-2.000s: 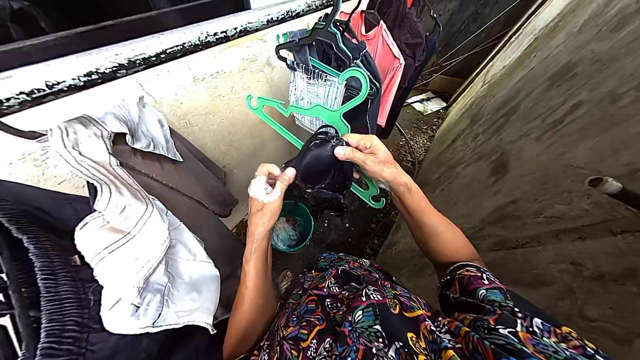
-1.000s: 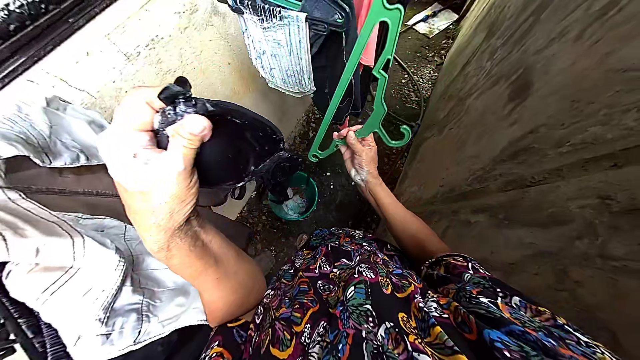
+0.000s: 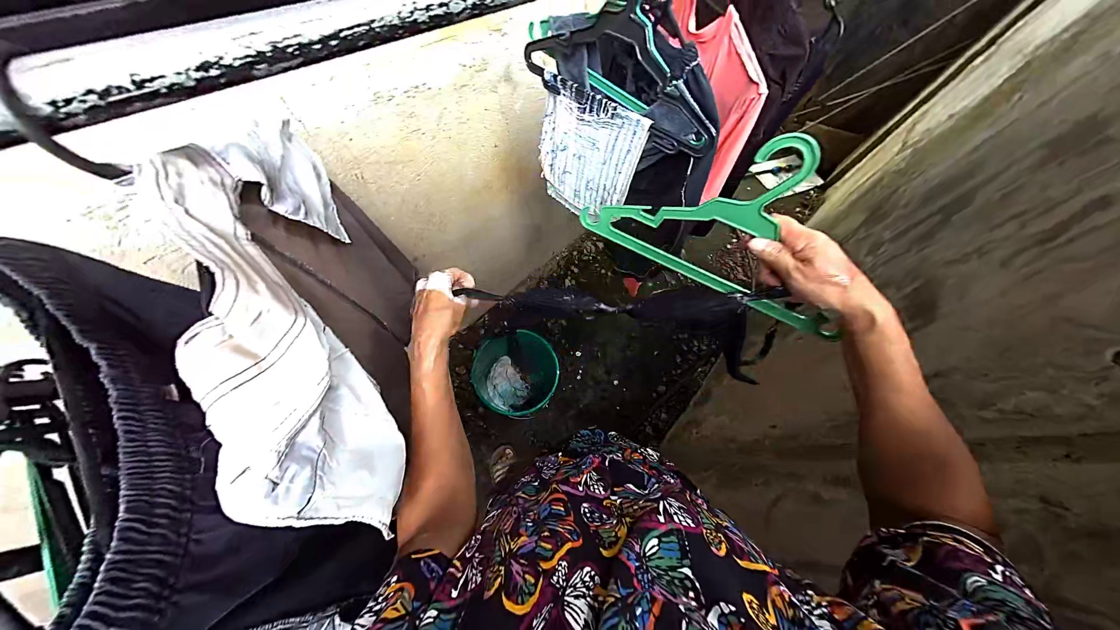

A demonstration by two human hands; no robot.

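Observation:
Between my two hands a black garment (image 3: 595, 304), which looks like a bra, is stretched out sideways. My left hand (image 3: 444, 302) pinches one end of it, in front of the brown cloth. With my right hand (image 3: 814, 267) I hold a green plastic hanger (image 3: 735, 210) near the base of its hook, along with the garment's other end. Black straps dangle below that hand. The hanger's lower bar crosses the garment near my right hand. Whether the garment is attached to the hanger cannot be told.
A green bucket (image 3: 547, 372) with wet cloth inside stands on the dark ground. White cloth (image 3: 289, 420), brown cloth (image 3: 350, 271) and a dark elastic-waisted garment (image 3: 149, 490) hang at left. Clothes on hangers, one a pink garment (image 3: 731, 79), hang ahead. A concrete wall (image 3: 989, 306) rises at right.
My left hand has moved from high and close to the camera to lower down, and the garment is now drawn out between both hands. The hanger has turned in my right hand.

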